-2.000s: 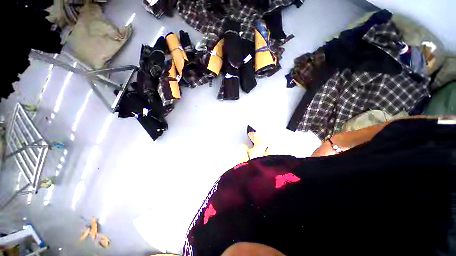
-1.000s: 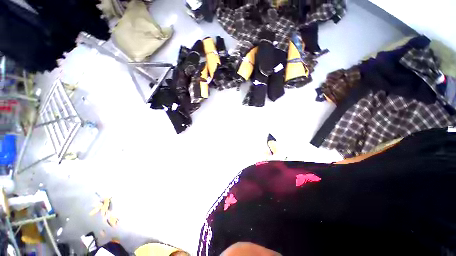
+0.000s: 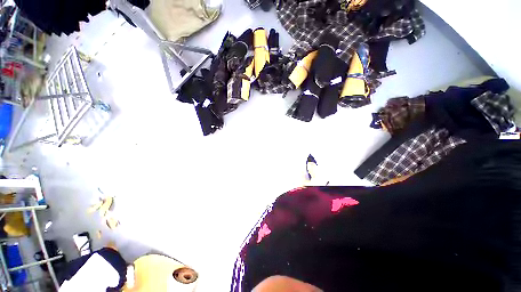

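No hand is in view. A thin strip of bare skin shows at the edge of my black clothing near the plaid pile, and another patch shows at the bottom edge; I cannot tell which arm or body part each is. Nearest me, a heap of plaid and dark cloth (image 3: 420, 154) lies on the floor at the right, partly hidden by my clothing. Tied dark bundles (image 3: 328, 77), some wrapped in tan paper (image 3: 355, 80), lie at the upper middle. More plaid cloth (image 3: 320, 25) lies heaped behind them.
Metal frames (image 3: 69, 100) stand at the left and beside the bundles. A khaki bundle (image 3: 183, 17) lies at the top. A person in white and dark clothing (image 3: 94, 274) is beside a large tan paper roll (image 3: 154, 271) at the lower left. Scraps (image 3: 104, 208) lie on the floor.
The view has shifted, bringing the paper roll and the person in at the lower left. The arm with a bracelet has dropped almost fully behind my clothing, which covers more of the plaid heap.
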